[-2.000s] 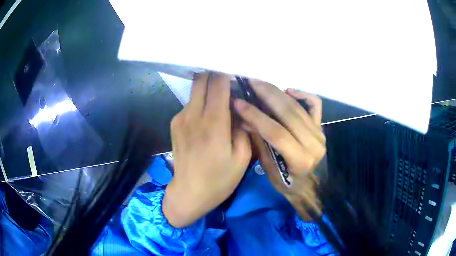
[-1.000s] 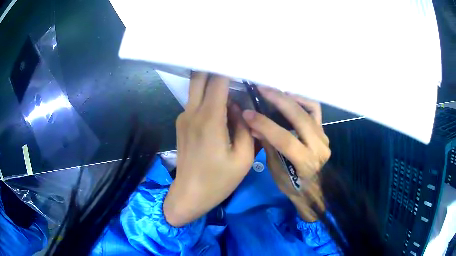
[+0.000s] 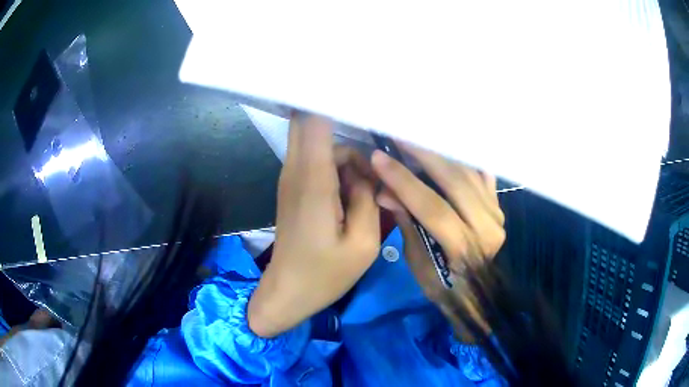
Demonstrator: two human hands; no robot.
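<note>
A large bright white sheet [image 3: 423,68] curls over my fingertips. My left hand [image 3: 313,212] reaches under its lower edge with the fingertips hidden; I cannot tell what it grips. My right hand [image 3: 446,219] holds dark tweezers [image 3: 429,240] with small pale markings; their upper end goes under the sheet and the tip is hidden. A white corner of another sheet [image 3: 266,130] sticks out left of my left fingers.
A black panel [image 3: 36,98] and a glossy clear film [image 3: 83,162] lie on the dark green mat [image 3: 162,143] at the left. A crumpled clear bag [image 3: 57,291] hangs at the edge, held by a tape tab [image 3: 38,238]. A dark teal crate [image 3: 604,302] stands right. Another person's hand [image 3: 41,319] shows lower left.
The sheet's lower right corner has dropped lower. My right hand with the tweezers has shifted slightly right, and my left hand slightly too. Another person's hand and pale sleeve have appeared at the lower left.
</note>
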